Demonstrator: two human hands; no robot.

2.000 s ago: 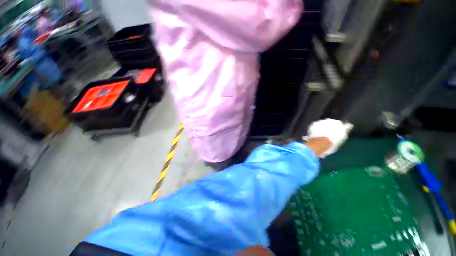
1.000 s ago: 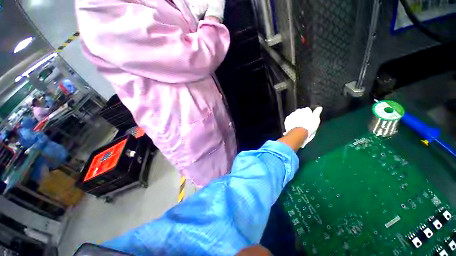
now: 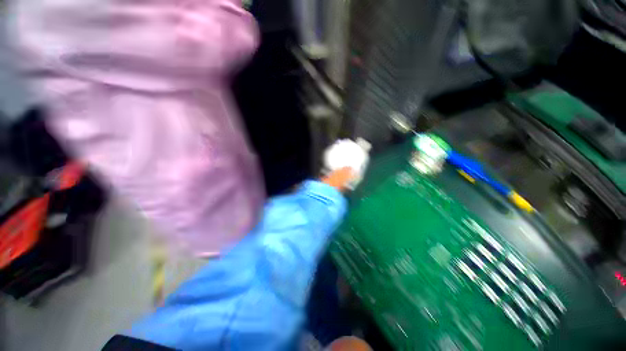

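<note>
The frame is blurred. My left hand (image 3: 346,163), in a white glove and blue sleeve, is at the far left edge of the dark green mat, beside the grey cabinet. Its fingers are too blurred to tell whether it holds anything. A large green circuit board (image 3: 405,240) lies on the mat, just right of my left forearm. Rows of black parts with silver-white faces (image 3: 511,281) stand on its right part. My right hand is not in view. A skin-coloured patch shows at the bottom edge; I cannot tell what it is.
A solder wire spool (image 3: 430,152) and a blue solder sucker with yellow tip (image 3: 480,177) lie beyond the board. A person in a pink smock (image 3: 158,130) stands left of my arm. A perforated cabinet (image 3: 384,68) rises behind the mat. Red digits (image 3: 620,277) show far right.
The view has swung right, so the person, my left hand and the board sit further left. More transistor rows show. My left hand stays by the mat's edge near the cabinet.
</note>
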